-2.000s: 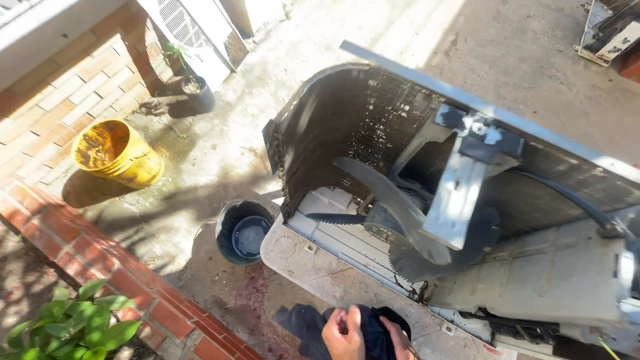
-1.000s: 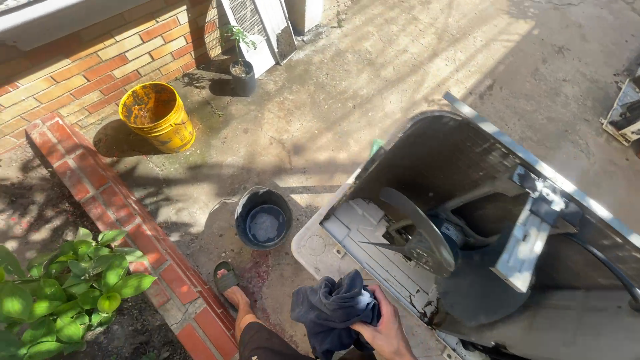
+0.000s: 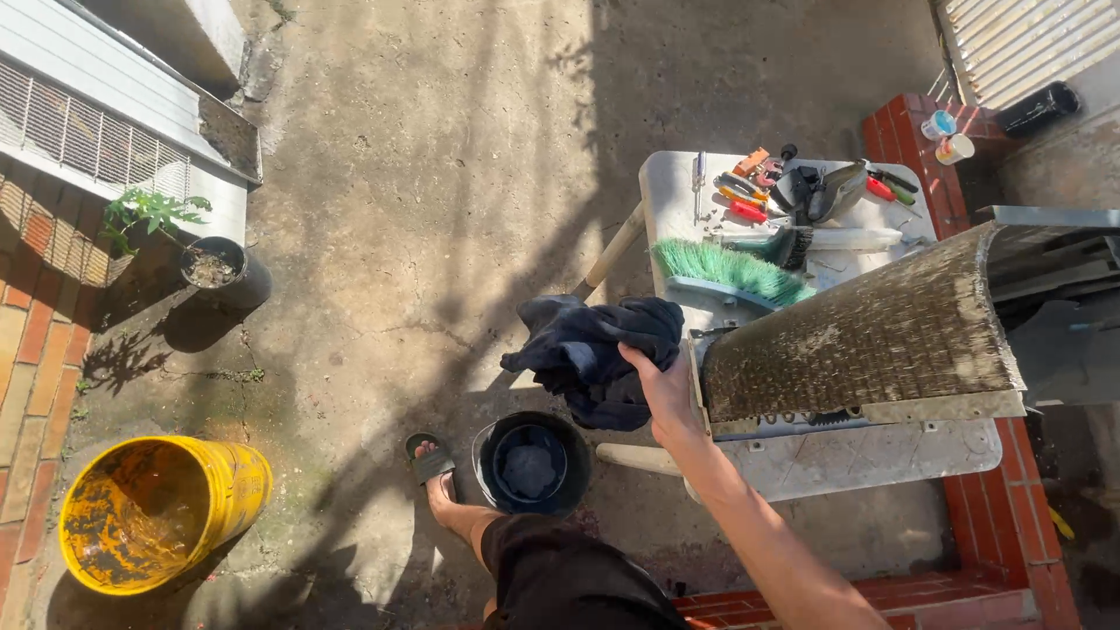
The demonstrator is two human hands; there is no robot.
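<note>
My right hand [image 3: 665,394] grips a bunched dark navy cloth [image 3: 604,354], its thumb lying over the folds. The cloth hangs above the concrete floor, just left of the air conditioner's finned coil [image 3: 857,324]. Below it on the floor stands a dark bucket [image 3: 535,464] with a wire handle and liquid inside. The coil and its housing rest on a white plastic table [image 3: 875,459]. My left hand is out of view.
On the table lie a green-bristled brush [image 3: 735,273], pliers [image 3: 742,192] and screwdrivers [image 3: 891,185]. A yellow bucket [image 3: 236,490] and a potted plant [image 3: 229,273] stand at left. A red brick ledge [image 3: 1006,499] runs at right. My sandalled foot [image 3: 430,459] is beside the dark bucket.
Both hands were at the cloth two seconds ago; now only my right hand shows, holding it out beside the coil. The view has swung round strongly, bringing the tools on the table into sight.
</note>
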